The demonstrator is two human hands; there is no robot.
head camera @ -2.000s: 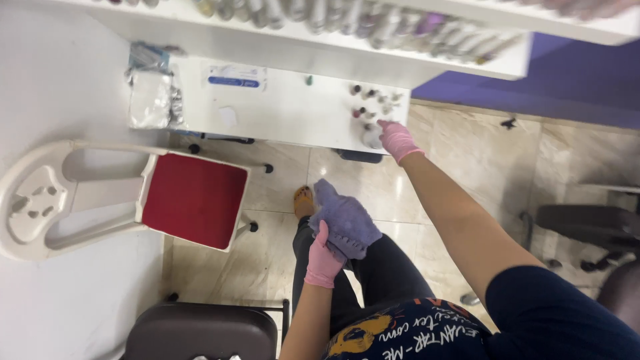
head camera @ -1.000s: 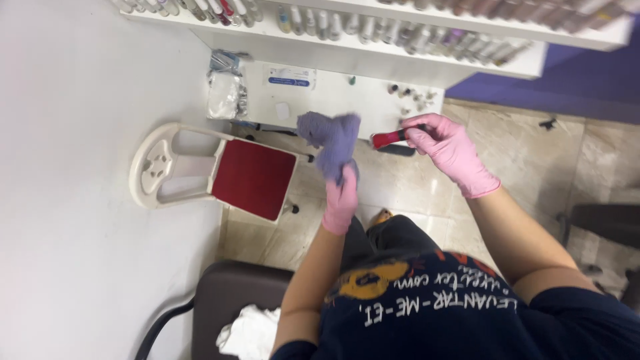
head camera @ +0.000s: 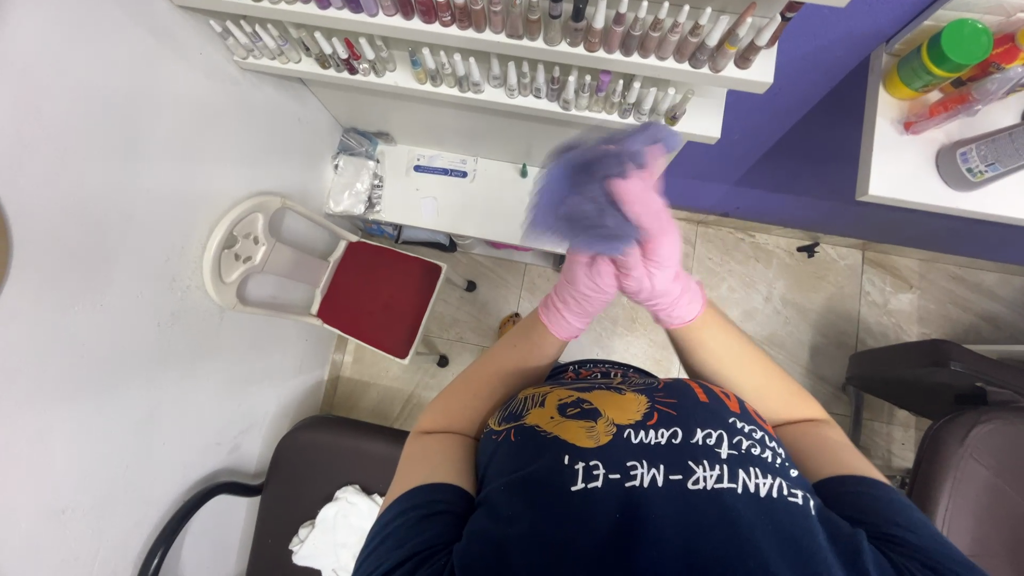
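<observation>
Both my hands wear pink gloves and meet at a blurred purple cloth, above the right part of the white desk. My left hand (head camera: 582,290) grips the lower edge of the cloth (head camera: 588,188). My right hand (head camera: 652,240) presses against the cloth from the right, its fingers raised along it. Whether a small object lies inside the folds cannot be seen. The cloth and hands hide the right end of the desk (head camera: 480,196).
Nail polish bottles (head camera: 512,78) line the white shelves above the desk. A white chair with a red seat (head camera: 382,298) stands at left. A dark chair (head camera: 320,472) holds a white cloth (head camera: 340,532). At right, a shelf (head camera: 896,172) carries a green-capped container (head camera: 940,60) and bottles.
My right hand was at the small bottles on the desk, then held up a red and black object; now it is at the cloth beside my left hand. That object is no longer visible.
</observation>
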